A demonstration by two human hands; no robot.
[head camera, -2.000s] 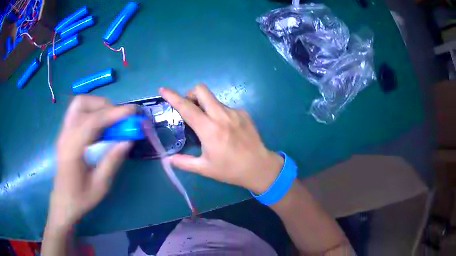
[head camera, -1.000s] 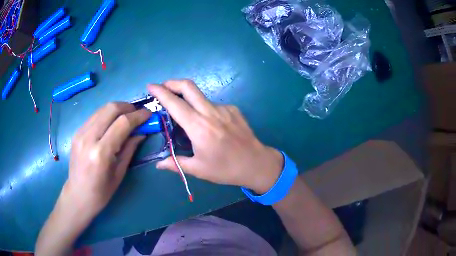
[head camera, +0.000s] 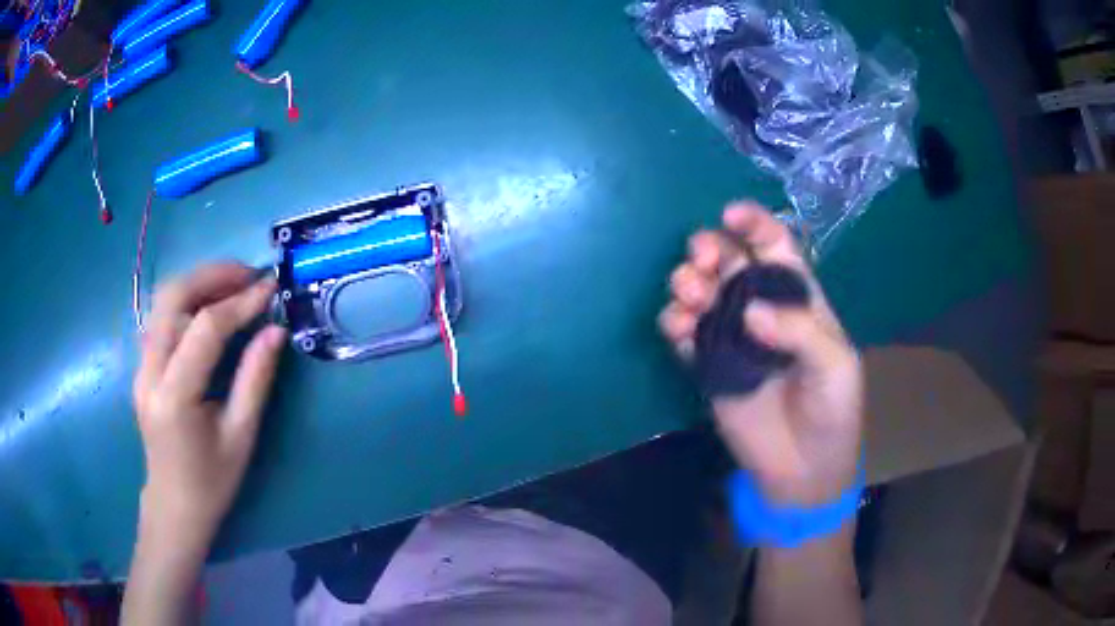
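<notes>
A black housing half (head camera: 367,349) lies on the green table with its open inside up. A blue battery (head camera: 367,250) lies in its long bay, and the oval opening below it is bare. The red and white battery lead (head camera: 448,328) hangs over the housing's right side, its red plug on the table. My left hand (head camera: 210,367) is at the housing's left edge, fingers apart, fingertips beside or touching it. My right hand (head camera: 783,355), blurred, is raised to the right and holds a dark rounded part (head camera: 748,328); whether it is one or several I cannot tell.
Several loose blue batteries (head camera: 208,163) lie at the upper left by a box of cells. A crumpled clear bag (head camera: 795,98) and a small black part (head camera: 938,162) lie at the upper right. An open carton (head camera: 942,416) stands at the near right.
The battery now lies in the housing bay and both hands have come off it. My right hand has moved right and now holds the dark part. My left hand has shifted to the housing's left edge.
</notes>
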